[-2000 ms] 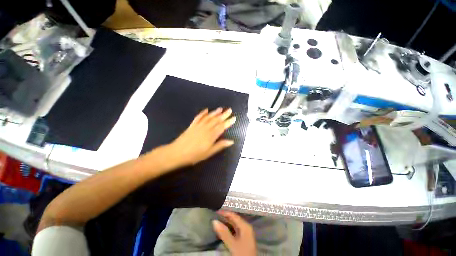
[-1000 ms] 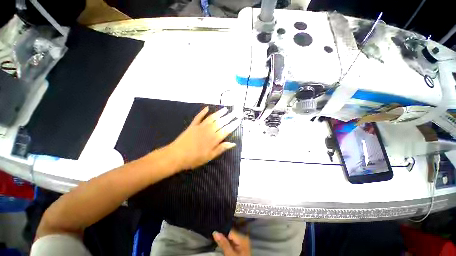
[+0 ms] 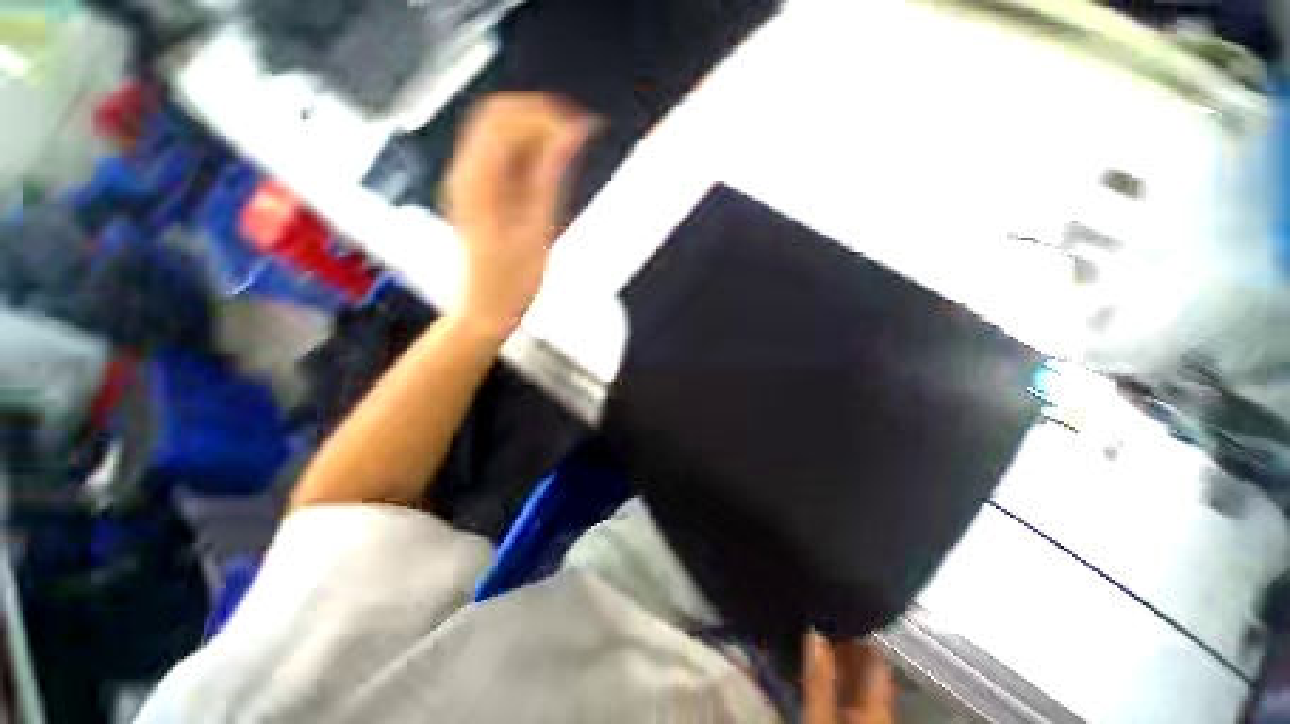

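A black cut panel (image 3: 835, 410) lies on the white table, its upper right side near the machine's needle area and its lower end over the front edge. My left hand (image 3: 516, 177) is blurred, off this panel, over or beside another black piece (image 3: 608, 71) at the upper left; whether it touches that piece is unclear. My right hand (image 3: 846, 682) is at the panel's bottom corner, partly cut off by the picture's lower edge; the fabric hides whether its fingers grip.
The blurred machine parts (image 3: 1217, 403) are at the right. A grey and clear plastic bag (image 3: 361, 57) lies at the upper left of the table (image 3: 665, 184). Red and blue items (image 3: 304, 234) are on the floor side at left, with a blue edge (image 3: 545, 516) beside my lap.
The view has swung left. My left hand has left the panel near the needle and moved to the left side, by the other black piece. The panel still lies at the machine.
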